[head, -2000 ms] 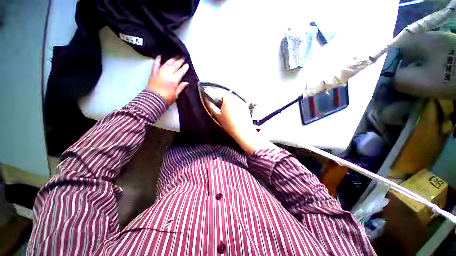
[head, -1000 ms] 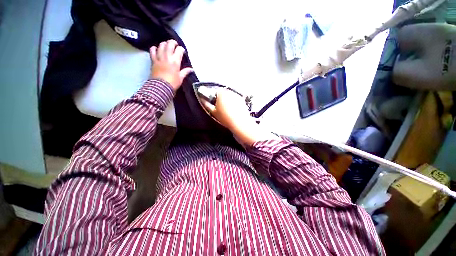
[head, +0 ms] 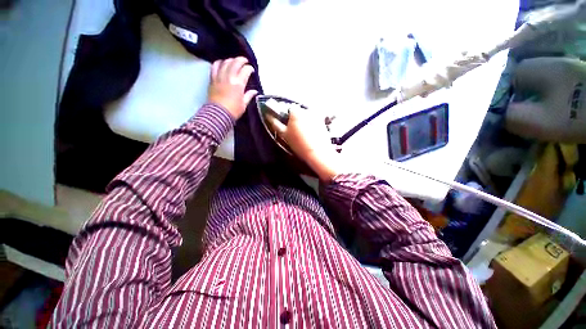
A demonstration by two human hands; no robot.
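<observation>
A very dark garment (head: pixel 247 138) lies over the white padded table (head: pixel 321 38), with a long narrow part running toward my body and a small white label (head: pixel 183 33) near the top. My left hand (head: pixel 229 85) lies on the edge of the narrow part, palm down, fingers pointing away from me. My right hand (head: pixel 299 136) grips the steam iron (head: pixel 268 110), whose tip meets the cloth close to my left thumb. The hand hides most of the iron's handle.
An iron rest (head: pixel 418 132) with reddish bars lies at the right. A cloth-wrapped hose (head: pixel 459 64) runs to the upper right, and a pale cord (head: pixel 488 198) to the lower right. Crumpled grey-white cloth (head: pixel 393 63) lies behind the rest. A cardboard box (head: pixel 532 266) stands at the lower right.
Since the oldest frame, my left hand has moved a little away from me along the narrow part. The iron in my right hand has shifted slightly away from my body. The camera view has shifted a little.
</observation>
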